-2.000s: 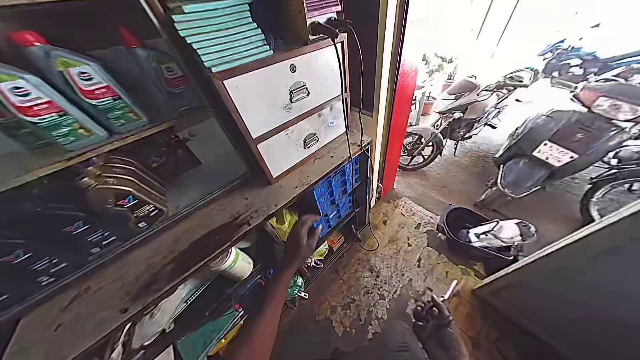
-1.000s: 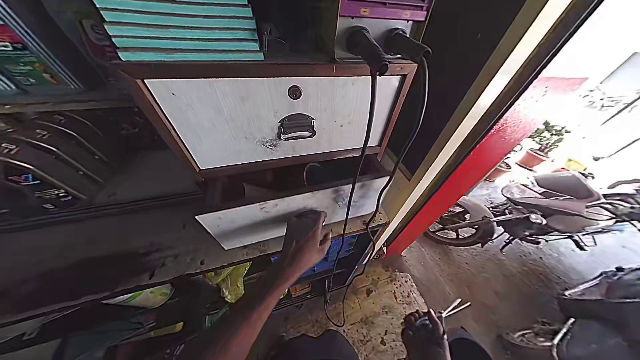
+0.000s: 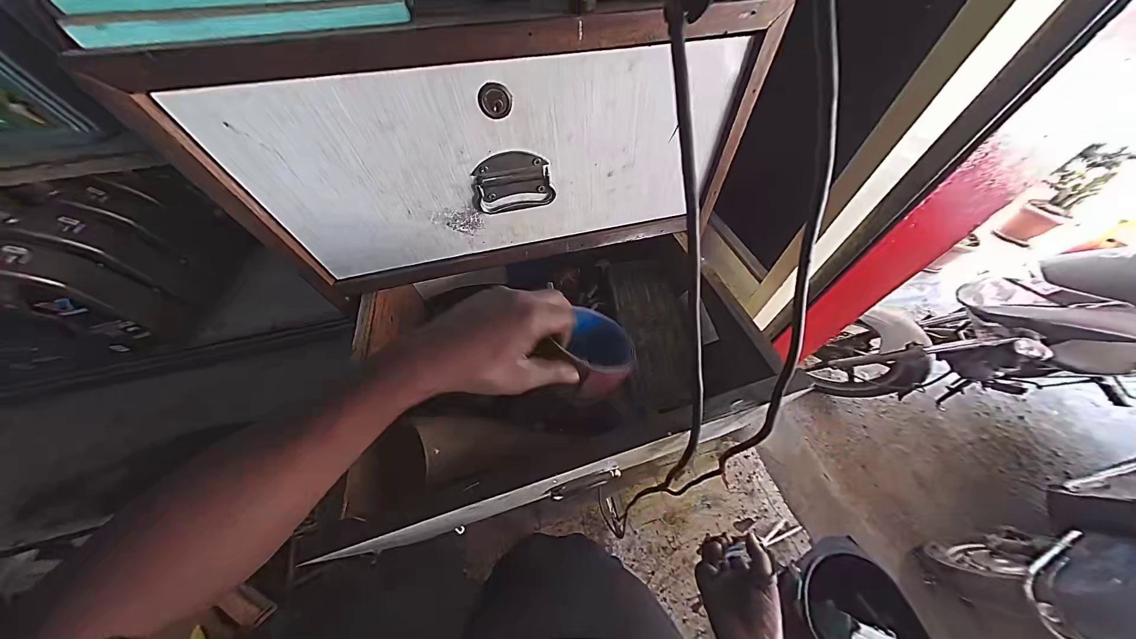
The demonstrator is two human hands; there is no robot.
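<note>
My left hand [image 3: 497,342] reaches into the pulled-out lower drawer [image 3: 532,497], its thumb and fingers pinched on the rim of a round, hollow, roll-like object [image 3: 602,339], blue inside and reddish below. A brown rolled piece [image 3: 470,448] lies in the drawer nearer me. Dark items further in are too dim to name. At the bottom, my right hand [image 3: 738,577] is low over the floor, fingers curled around something small. Thin white sticks [image 3: 783,534] show beside it; whether it grips them is unclear.
The upper white drawer [image 3: 426,151] with a metal handle [image 3: 513,182] is closed above my left hand. Black cables [image 3: 690,266] hang across the drawer's right side. A black tub [image 3: 856,586] stands by my right hand. A motorcycle [image 3: 1021,328] is outside the red door edge [image 3: 852,275].
My left hand has moved from the front of the lower drawer to inside it and now pinches the roll-like object. The drawer, closed at first, is pulled out further. The view has come closer.
</note>
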